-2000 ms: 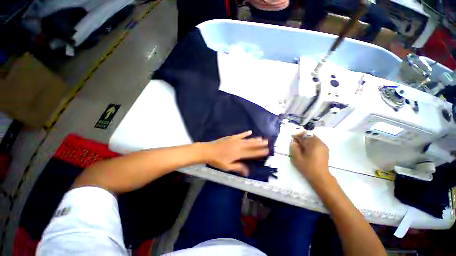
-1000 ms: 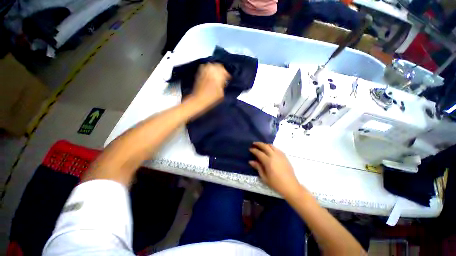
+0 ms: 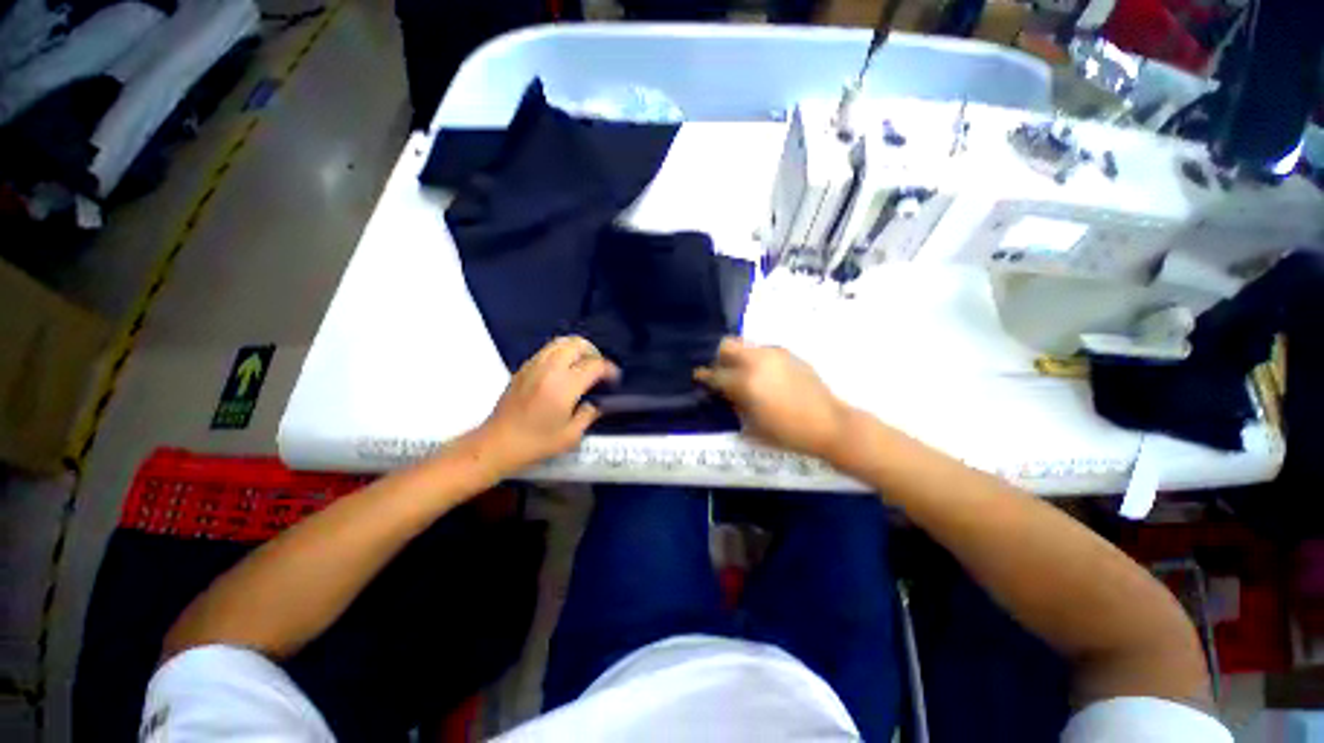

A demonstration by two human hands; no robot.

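Observation:
A dark garment panel (image 3: pixel 530 240) lies on the white table, spread from the back left towards the front edge. A smaller dark folded piece (image 3: pixel 658 298) lies on its front part. My left hand (image 3: pixel 559 389) grips the near left edge of the folded piece. My right hand (image 3: pixel 762 389) grips its near right edge. The fingertips are partly hidden in the cloth. The sewing machine's needle area (image 3: pixel 820 269) is behind and right of my right hand, apart from the cloth.
A pale-blue trough (image 3: pixel 726 66) runs behind the table. The white machine head (image 3: pixel 958 189) stands at the right. A dark bundle (image 3: pixel 1176 385) lies under its arm, with a white strip (image 3: pixel 1143 476) hanging at the table edge. A red crate (image 3: pixel 218 494) is at the left.
My left hand has come back from the far cloth to the near edge. The cloth's front part is now folded and lies farther from the needle. My right hand has moved onto its right edge.

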